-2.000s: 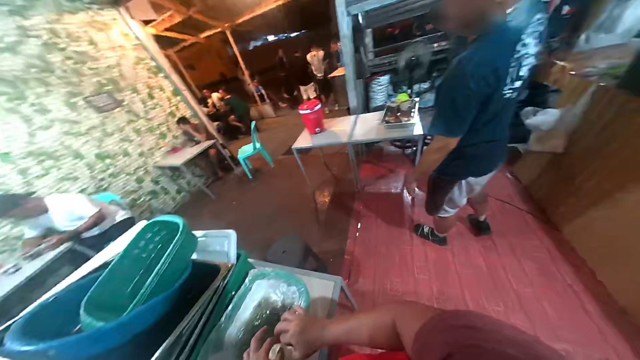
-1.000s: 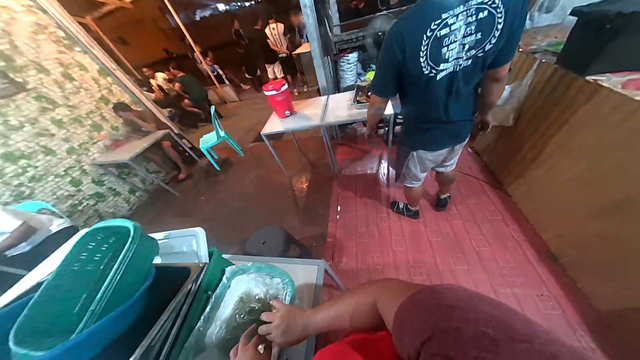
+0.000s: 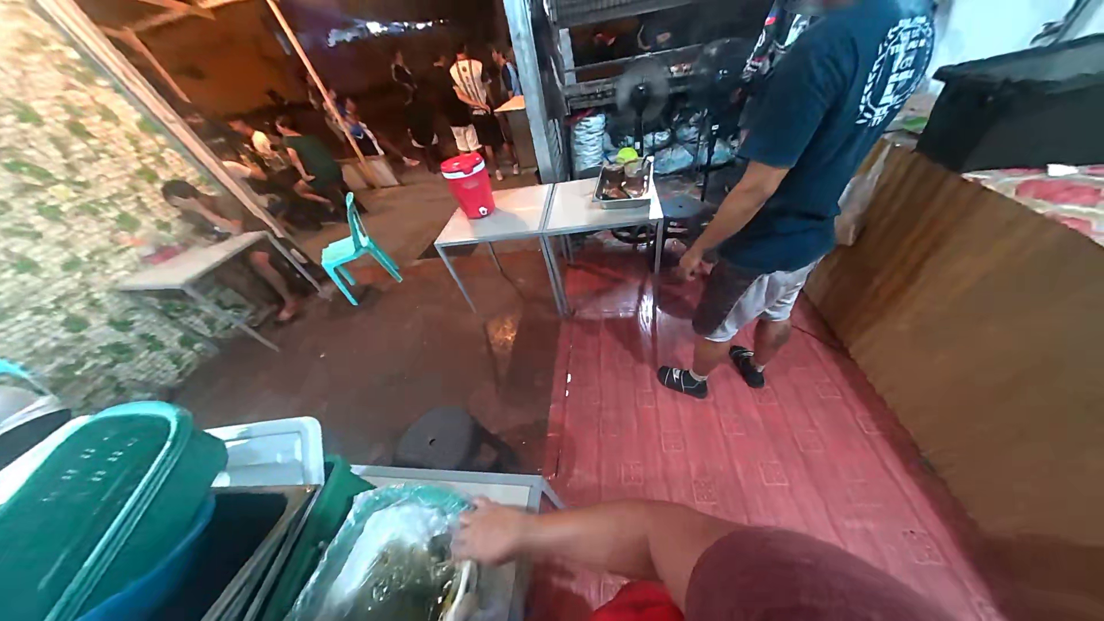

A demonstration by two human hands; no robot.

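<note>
My right hand [image 3: 492,532] rests at the right rim of a green basin lined with clear plastic [image 3: 423,496], at the bottom of the head view. Its fingers are blurred, and whether they grip the plastic I cannot tell. Wet, dark, glossy contents [image 3: 405,578] lie in the basin. A pale curved edge shows just below my fingers. My left hand is out of sight. Left of the basin stand stacked green plastic baskets [image 3: 95,483] over a blue tub [image 3: 164,565], with dark trays [image 3: 250,535] between.
A person in a dark T-shirt [image 3: 802,129] stands on the red floor ahead, beside a wooden counter [image 3: 975,345]. Two tables hold a red drink cooler [image 3: 468,185] and a metal tray [image 3: 624,203]. A dark stool [image 3: 440,440] stands beyond the work table; a turquoise chair [image 3: 354,250] is farther off.
My right hand has moved from over the basin's contents to its right rim. My left hand, seen at the basin earlier, has gone from view. The person ahead has turned partly sideways.
</note>
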